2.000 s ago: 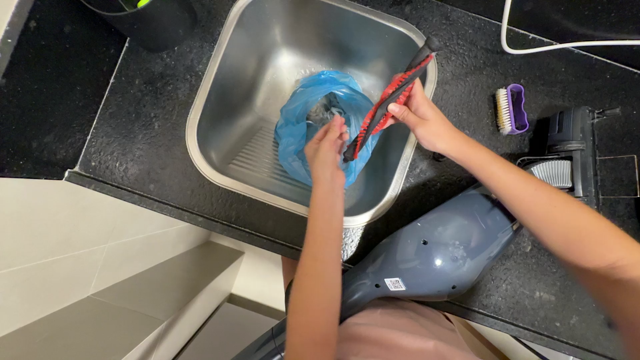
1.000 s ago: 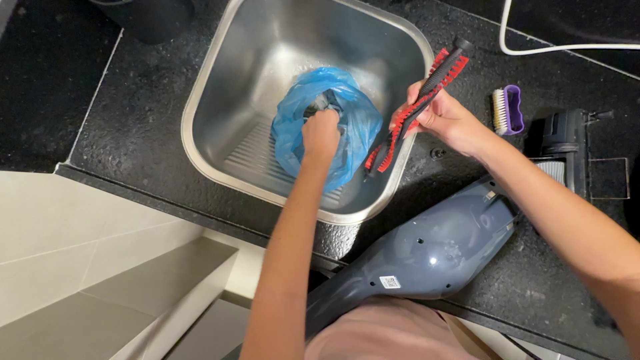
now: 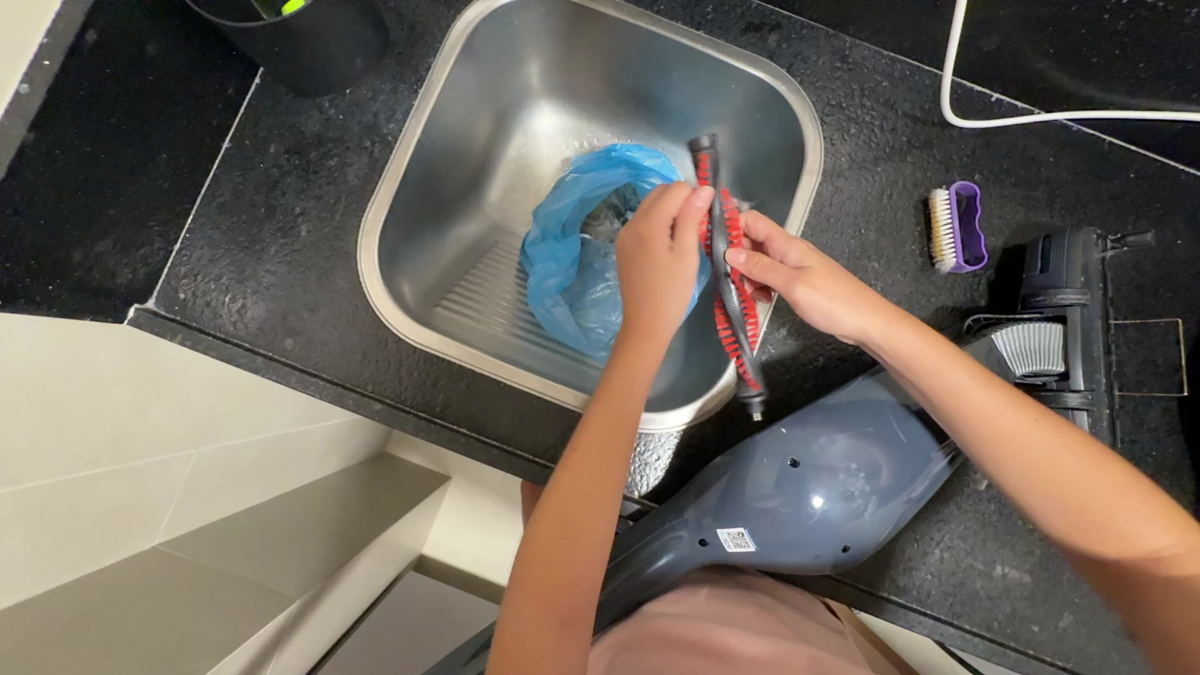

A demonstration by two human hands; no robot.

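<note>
My right hand (image 3: pixel 802 277) holds a vacuum brush roller (image 3: pixel 734 291) with red bristles in a spiral, over the right rim of a steel sink (image 3: pixel 506 84). With bent fingers, my left hand (image 3: pixel 664 248) is at the roller's upper part; its fingertips meet at the bristles, and whether they pinch something small is hidden. Below my left hand, an opened blue plastic bag (image 3: pixel 567 272) lies in the sink with greyish matter (image 3: pixel 609 214) inside.
A grey stick vacuum body (image 3: pixel 816 478) lies along the counter's front edge, its floor head (image 3: pixel 1069 319) at the right. Beyond it are a purple-handled scrubbing brush (image 3: pixel 958 228) and a white cable (image 3: pixel 994 122). A black container (image 3: pixel 300 42) stands at the upper left.
My left hand has come up out of the blue bag to the roller. My right hand has brought the roller left and turned it; its upper end now leans left.
</note>
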